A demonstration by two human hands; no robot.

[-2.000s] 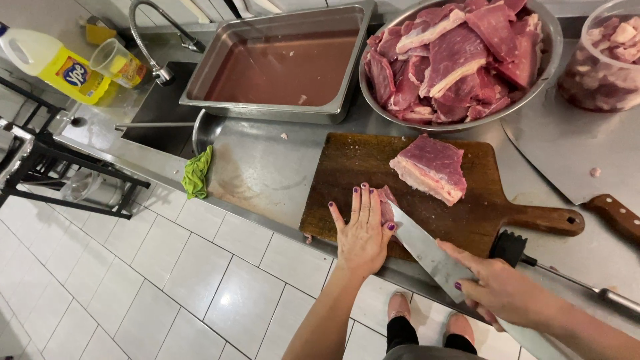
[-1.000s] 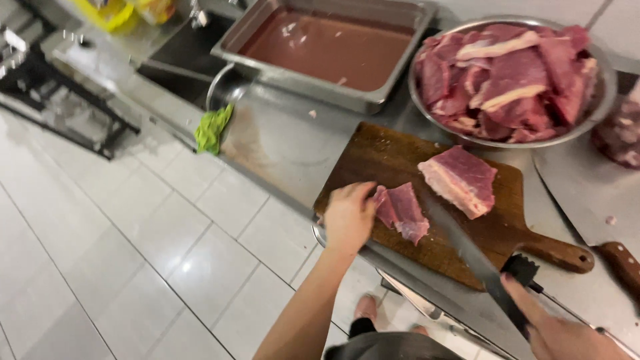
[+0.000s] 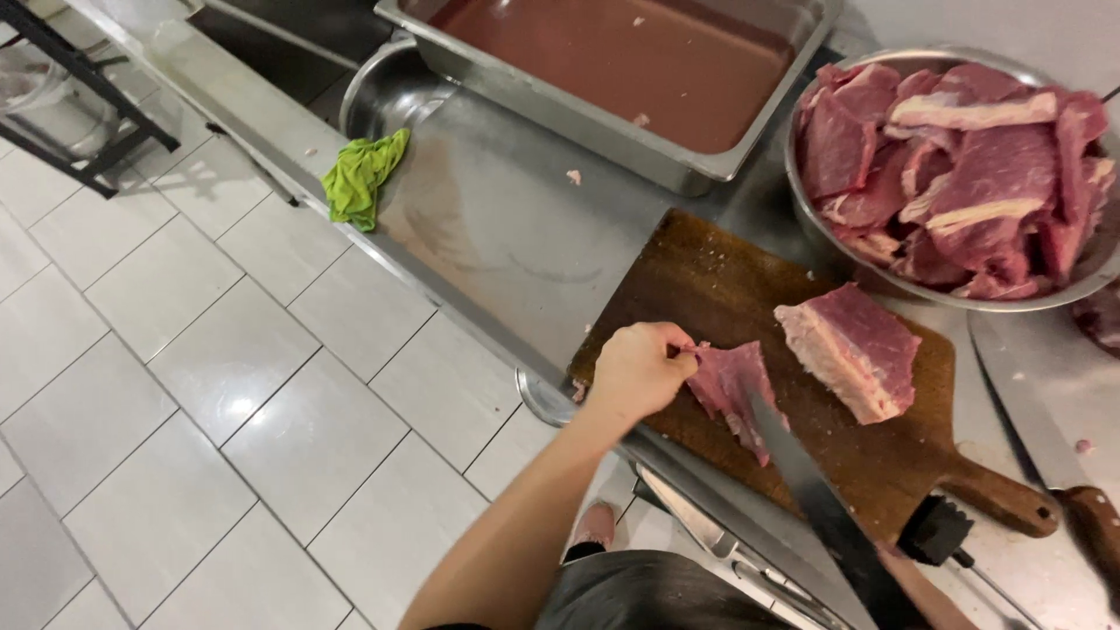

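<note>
My left hand [image 3: 646, 367] pinches the left corner of a thin slice of raw meat [image 3: 731, 385], which lies spread on a wooden cutting board [image 3: 700, 262]. A large knife [image 3: 818, 499] reaches up from the bottom edge, its tip end over the slice's right side. Only part of my right hand [image 3: 932, 591] shows, beside the blade near the bottom edge; the knife's handle and the grip are out of view. Right of the slice, a thick chunk of raw meat with a pale fat layer [image 3: 853, 354] rests on the board, apart from it.
A metal bowl [image 3: 814, 219] heaped with raw meat stands behind the board. A metal pan [image 3: 569, 118] of reddish liquid sits left of it. A green cloth [image 3: 363, 179] lies at the counter edge. At right are another knife [image 3: 1015, 402] and a black-headed tool [image 3: 936, 529].
Two seconds ago my left hand lay flat on the meat beside the blade; now it pinches the slice's edge. The slice lies spread out. The view has shifted closer.
</note>
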